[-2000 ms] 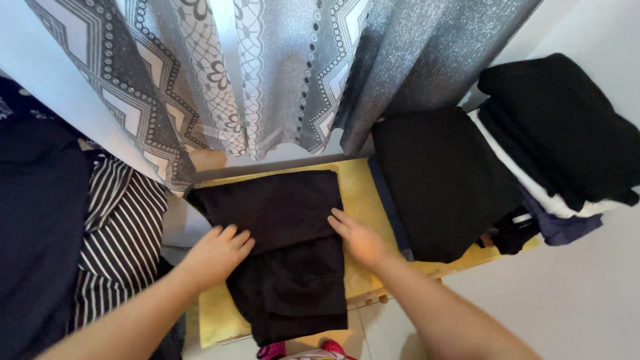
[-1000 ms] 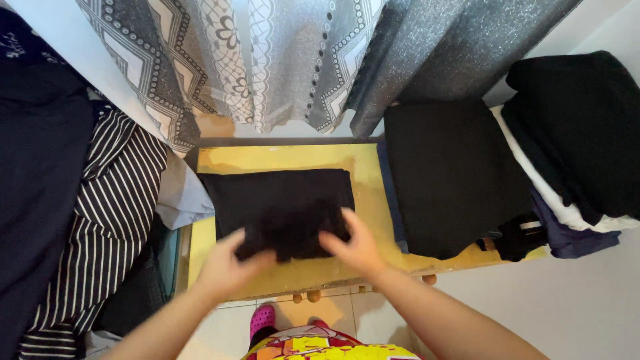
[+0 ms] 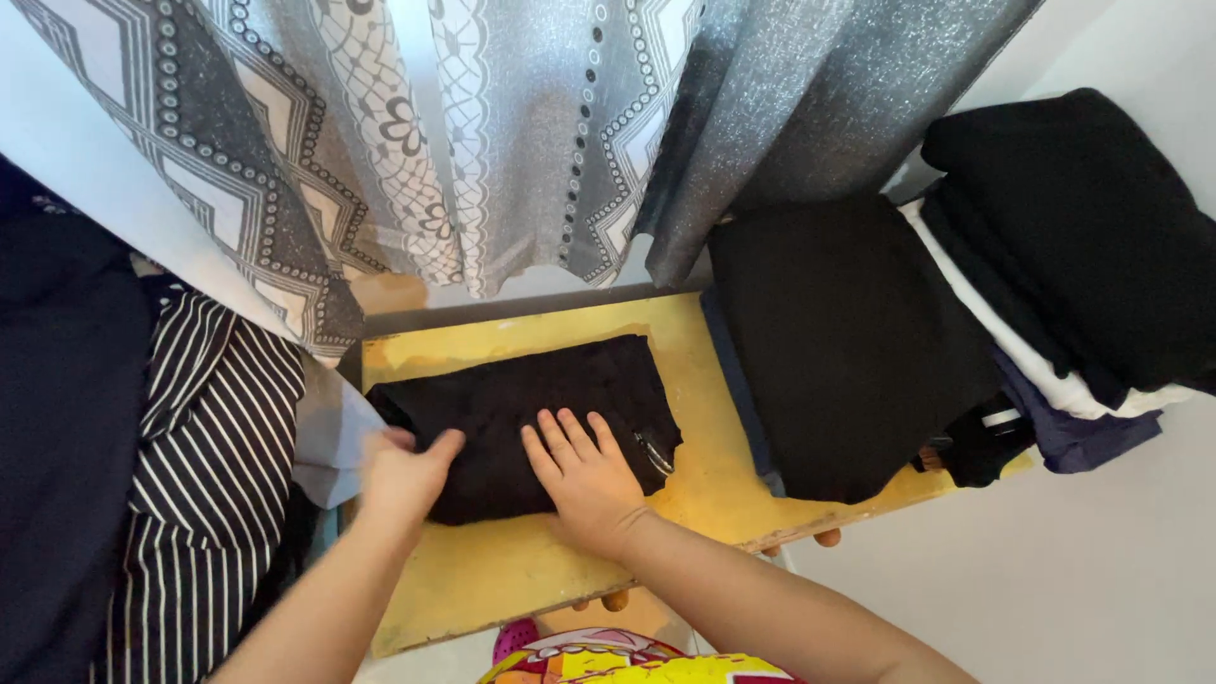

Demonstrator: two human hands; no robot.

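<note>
A black garment (image 3: 503, 399), folded into a flat rectangle, lies on the yellow wooden bench top (image 3: 532, 570). My right hand (image 3: 589, 484) rests on its near middle, palm down with the fingers spread. My left hand (image 3: 408, 475) is at the garment's left end, thumb on top; it is blurred, and its other fingers are partly hidden, so its hold is unclear. A small shiny silvery detail (image 3: 654, 454) shows at the garment's right end.
Folded black clothes (image 3: 845, 351) are stacked to the right, beside a taller pile of black, white and purple clothes (image 3: 1083, 237). Striped fabric (image 3: 218, 446) and dark navy cloth (image 3: 66, 427) lie at left. A grey patterned curtain (image 3: 532, 142) hangs behind the bench.
The black garment has gone from a larger spread to a smaller folded rectangle. My right hand now lies flat on it, and my left hand has moved to its left end.
</note>
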